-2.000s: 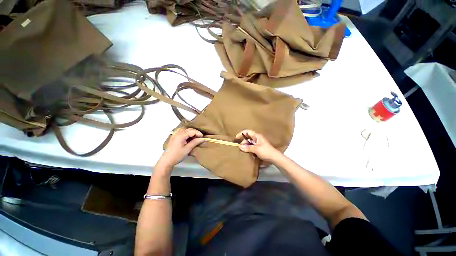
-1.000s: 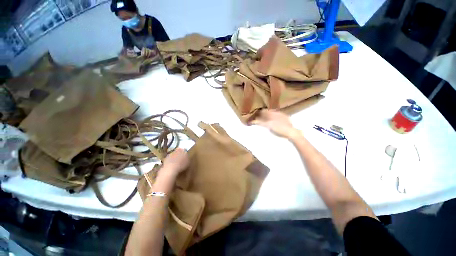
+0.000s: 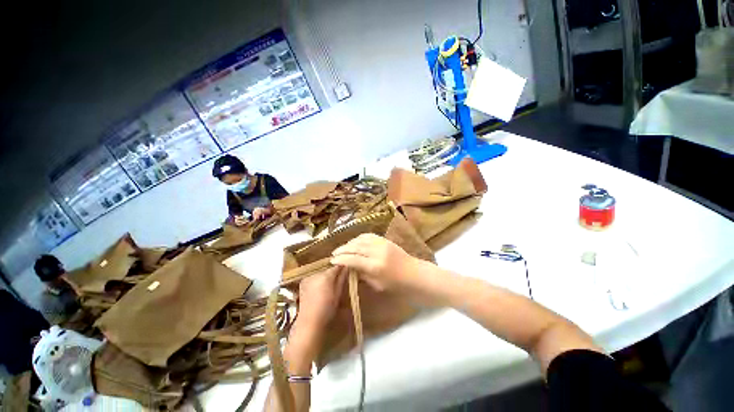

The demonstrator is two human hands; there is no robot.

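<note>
A tan-brown bag [image 3: 378,310] is held up in front of me, with its zipped opening [image 3: 354,229] turned toward the back. My right hand [image 3: 377,259] grips its upper edge. My left hand [image 3: 319,296] is just below and left, partly hidden by the bag edge and a strap, and holds the same edge. Brown straps [image 3: 357,338] hang down from the hands. The small dark snips [image 3: 501,254] lie on the white table to the right, tied to a dark cord.
More brown bags [image 3: 175,304] with tangled straps lie at left. Another brown bag [image 3: 455,201] lies behind the held one. A red can [image 3: 596,209] stands at right. A blue stand [image 3: 471,121] is at the far end. A masked person [image 3: 249,193] works across the table; a white fan [image 3: 66,366] is at lower left.
The view has tilted up. My right hand has come from the bag behind to the held bag. The bag is lifted, its opening now facing the back, with straps hanging down.
</note>
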